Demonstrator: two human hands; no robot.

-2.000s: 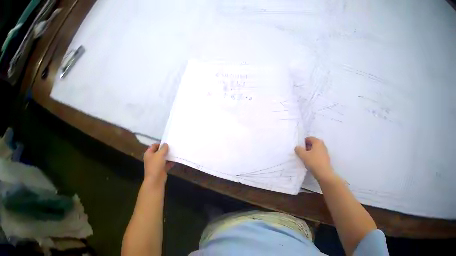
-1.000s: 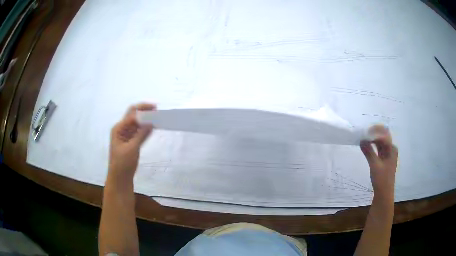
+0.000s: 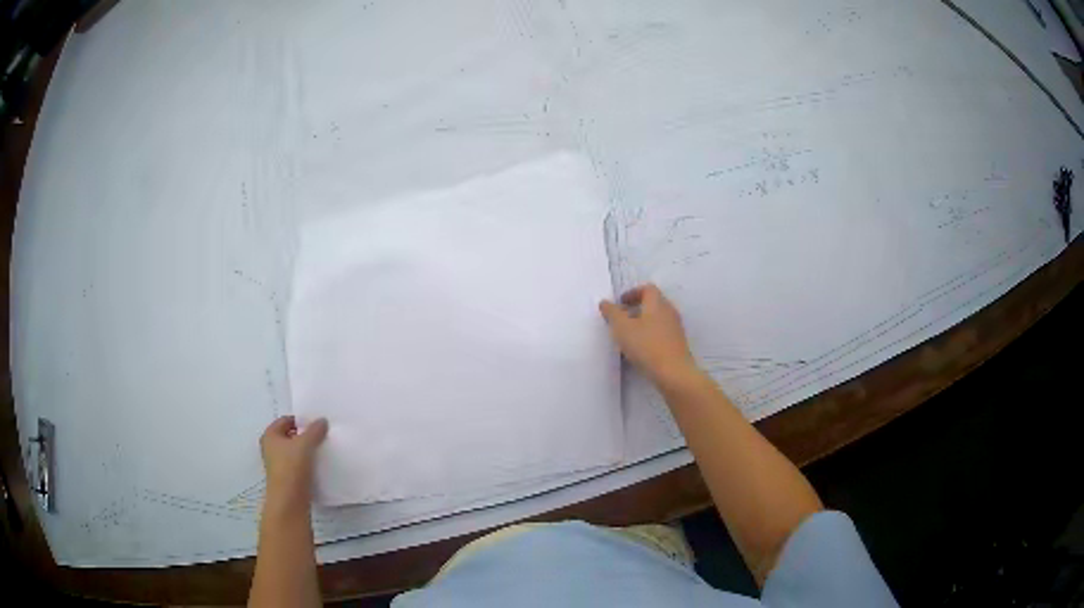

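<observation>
A loose white paper sheet (image 3: 458, 344), plain on its upper face, lies on the large paper marker (image 3: 773, 238) with its printed lines, close to the near table edge. My left hand (image 3: 291, 457) is at the sheet's lower left edge, with thumb and fingers pinching it. My right hand (image 3: 648, 330) is at the sheet's right edge, thumb and fingertips on that edge, which stands slightly raised with a shadow beside it.
A silver metal clip (image 3: 44, 463) sits at the far left edge of the marker. A small dark object (image 3: 1062, 202) lies at the right edge. A long thin dark strip (image 3: 1016, 62) crosses the upper right. The brown table rim (image 3: 880, 398) curves along the near side.
The sheet was held at its near edge, then lifted and stretched between both hands. It now lies flat with its plain face up, and my right hand has moved left. The view has shifted.
</observation>
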